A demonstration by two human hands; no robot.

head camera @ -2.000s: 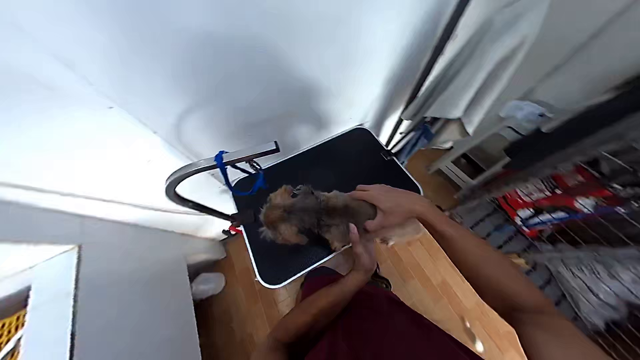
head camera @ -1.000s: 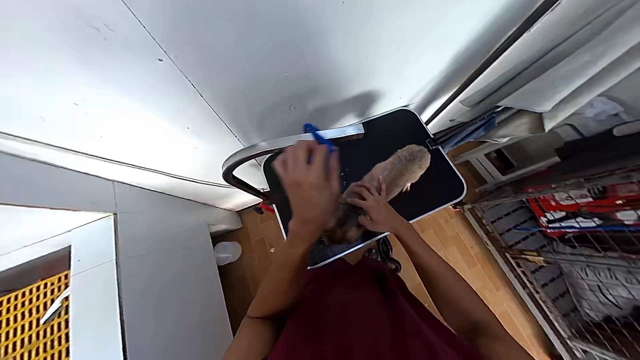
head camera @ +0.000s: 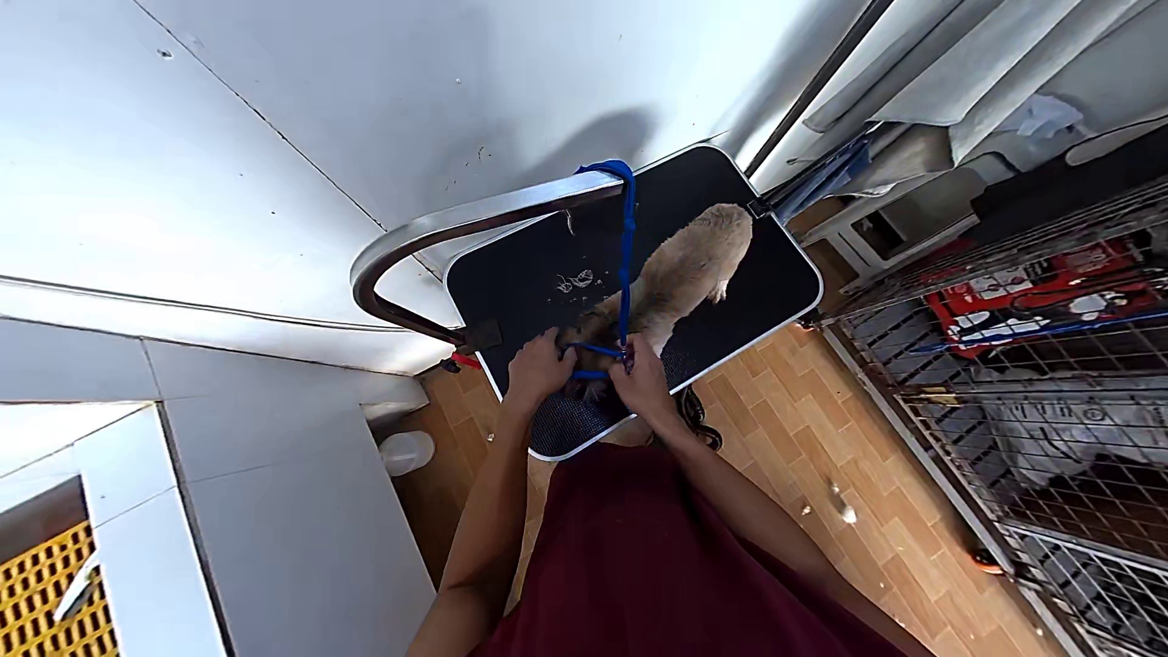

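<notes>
A small tan dog [head camera: 689, 265] stands on the black grooming table [head camera: 511, 265], its rump toward the upper right and its head low between my hands, mostly hidden. From the tip of the curved metal grooming arm [head camera: 493, 205] a blue grooming loop [head camera: 627, 246] hangs down to the dog's head. My left hand [head camera: 541, 365] grips the left side of the loop. My right hand [head camera: 641, 376] pinches the loop where its strands meet. Loose tufts of hair lie on the tabletop left of the dog.
White walls rise behind and left of the table. Wire cages [head camera: 1049, 365] holding red and pale cloths stand at the right. A white round container [head camera: 406, 453] sits on the wood-look floor at the left. The arm's clamp [head camera: 482, 336] is at the table's left edge.
My left hand has come down from the arm's tip, and the blue loop now stretches down to the dog's head. My right hand has moved from the dog's body to the loop.
</notes>
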